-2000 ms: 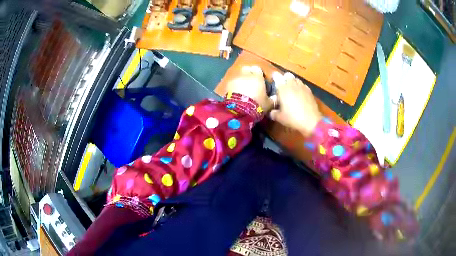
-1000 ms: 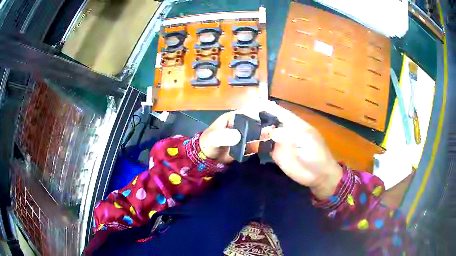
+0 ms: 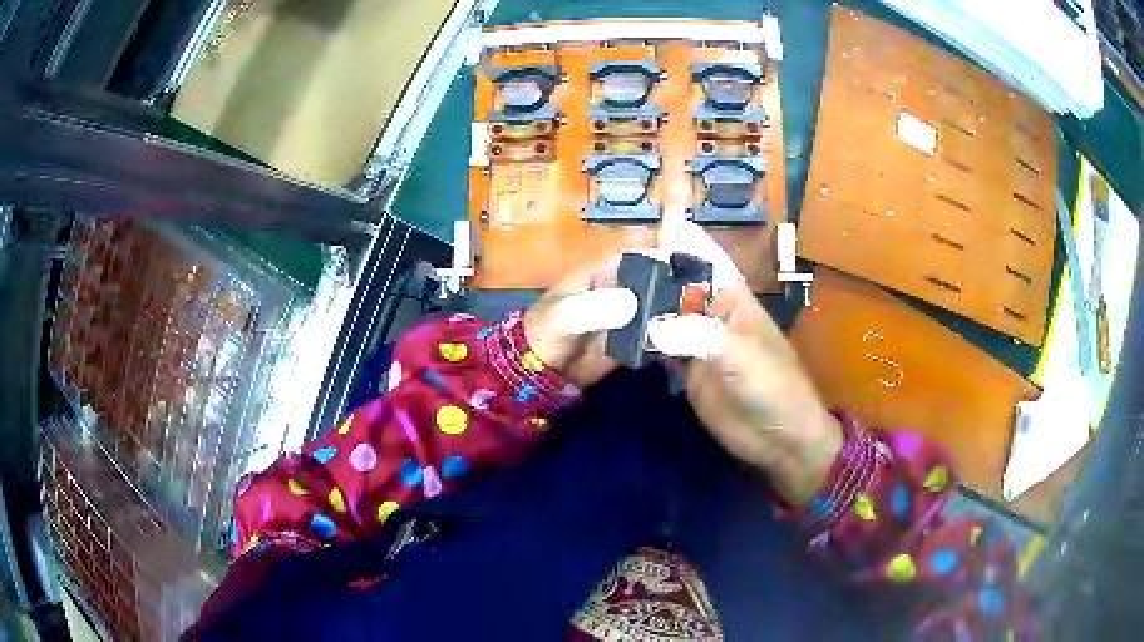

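My left hand (image 3: pixel 580 329) holds a dark moulded part (image 3: pixel 640 307) upright by its left side, with a white-covered fingertip on it. My right hand (image 3: pixel 753 376) holds the same part's right side, where a small orange-brown area shows. The hands are just in front of the orange-brown assembly fixture (image 3: pixel 502 257). On the fixture, several dark parts with grey rounded centres are seated, three in the back row and two in the front row. The front-left place (image 3: pixel 524 194) holds no dark part. The parts' undersides and some fingers are hidden.
A slotted orange-brown board (image 3: pixel 866 188) with a white label lies right of the fixture. A plain orange-brown board (image 3: pixel 916 376) is nearer me, with white paper (image 3: pixel 1048 439) at its right. Clear plastic trays (image 3: pixel 163 339) stand left. A white tray (image 3: pixel 1004 44) is at the far right.
Two seconds ago my hands were low over the plain board. They now hold the dark part raised before the fixture. The view has shifted, so the fixture sits more central.
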